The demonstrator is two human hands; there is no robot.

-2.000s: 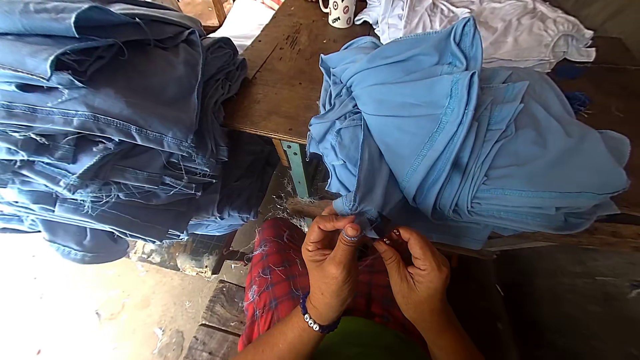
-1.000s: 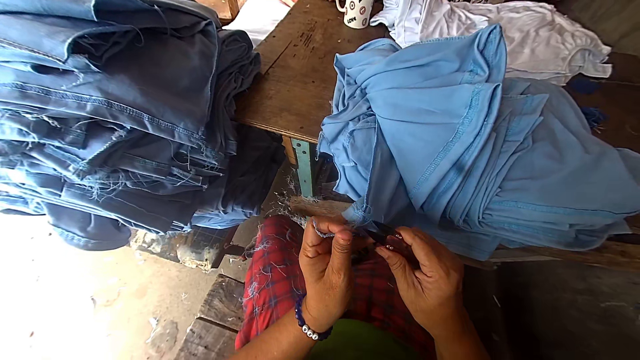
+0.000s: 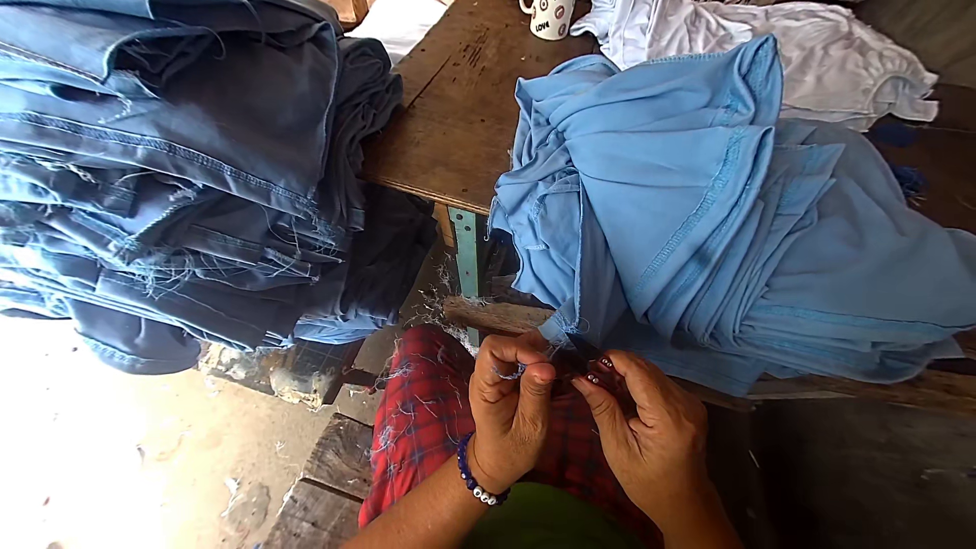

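Observation:
My left hand, with a beaded bracelet at the wrist, pinches loose blue threads between thumb and forefinger, at a hanging corner of light blue cloth. Beside it my right hand is closed on a small dark tool, whose pointed end lies by the cloth corner; its kind is mostly hidden by the fingers. The corner belongs to a pile of light blue sewn garments with visible overlock seams, which lies on the wooden table and droops over its front edge.
A tall stack of dark blue garments with frayed threads stands at left. The wooden table bears a printed mug and white garments at the back. A green table leg and a wooden bar are near my knees.
Both hands stay near the cloth corner. Two seconds ago they were closer together at the cloth; since then the dark tool has come into clearer sight. The view has shifted slightly.

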